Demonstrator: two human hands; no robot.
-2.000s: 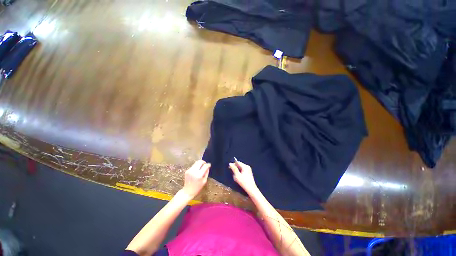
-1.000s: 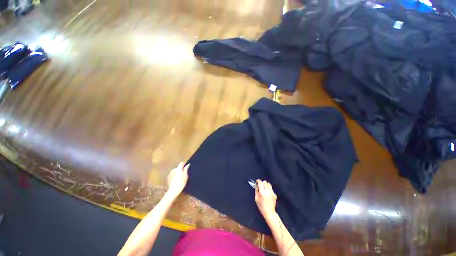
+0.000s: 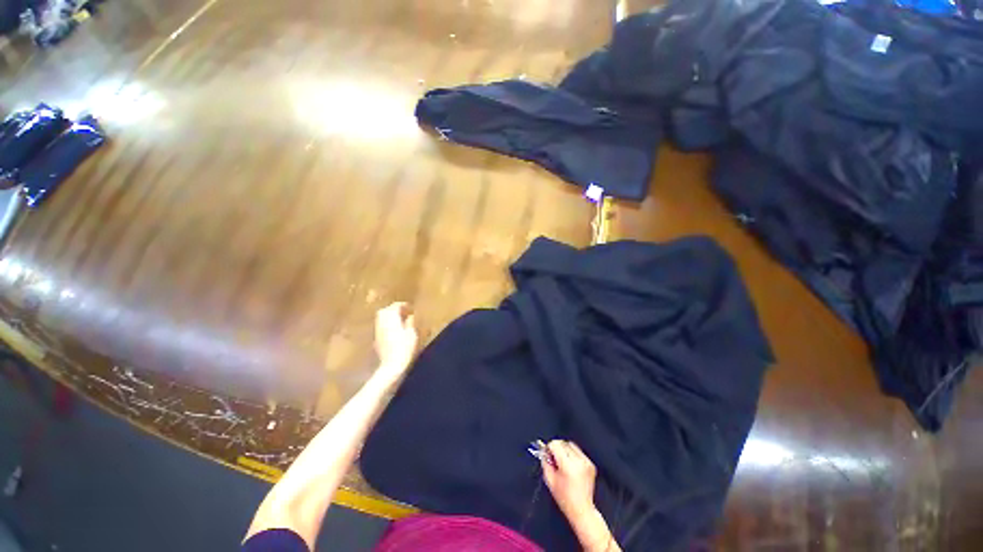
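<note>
A dark navy garment [image 3: 453,421] lies bunched at the table's near edge, in front of me. My left hand [image 3: 396,334] is over the table just beyond the garment's left edge, fingers curled; whether it pinches a thread is too small to tell. My right hand [image 3: 571,474] is above the middle of the garment and holds small metal thread snips [image 3: 539,450], whose tips point up and left.
A large dark garment pile [image 3: 798,140] covers the far right, with a narrow dark length [image 3: 539,129] reaching left. Shiny dark folded pieces [image 3: 59,156] lie far left. Pale thread clippings [image 3: 162,397] are scattered along the brown table's [image 3: 270,226] near left edge.
My left hand has let go of the garment's left edge and moved up. That edge has dropped nearer to me. My right hand, with the snips, has moved lower in the picture.
</note>
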